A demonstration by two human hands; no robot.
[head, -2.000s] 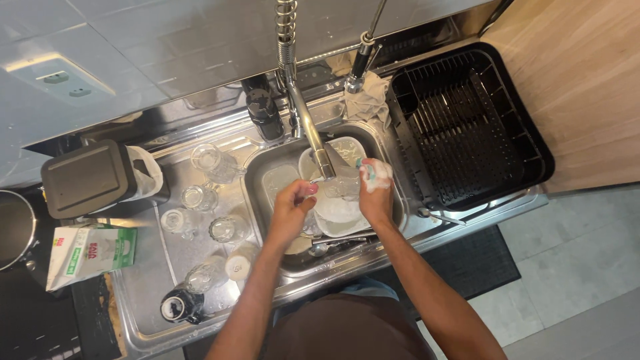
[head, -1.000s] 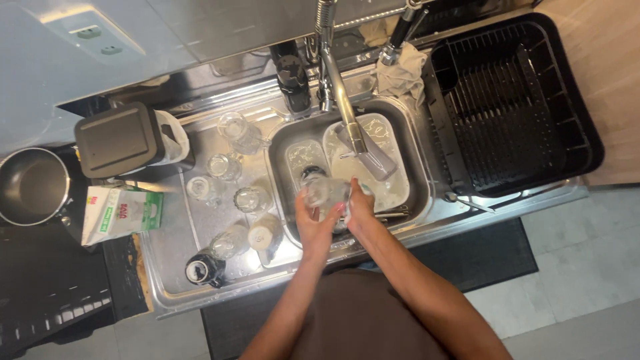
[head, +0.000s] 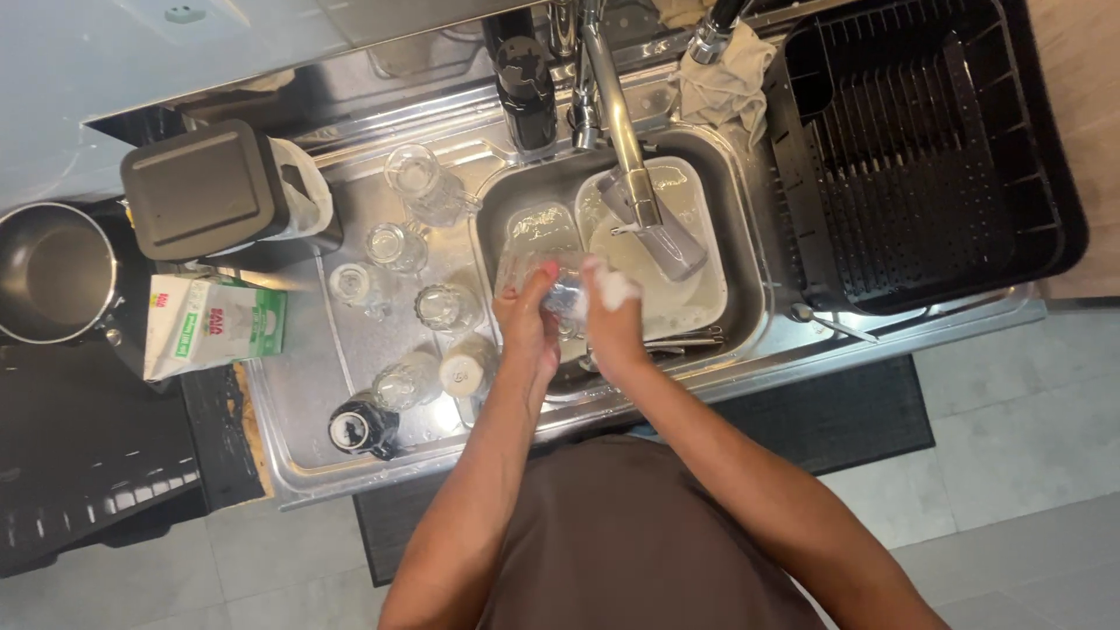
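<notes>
Over the steel sink, my left hand grips a clear container, which looks like a glass or plastic cup. My right hand, covered with white suds, presses against its right side; whether it holds a sponge is hidden by foam. Beneath and to the right, a white tub with cloudy water sits in the basin, and a smaller container lies left of it. A greyish translucent piece rests in the tub under the faucet. Cutlery lies at the basin's near edge.
Several glass mugs, a cream mug and a black mug stand on the left drainboard. Farther left are a lidded bin, a carton and a pot. A black dish rack and a cloth are at right.
Two seconds ago my hands were farther apart over the white tub; now they are close together around the clear container, toward the basin's left side. The view has shifted.
</notes>
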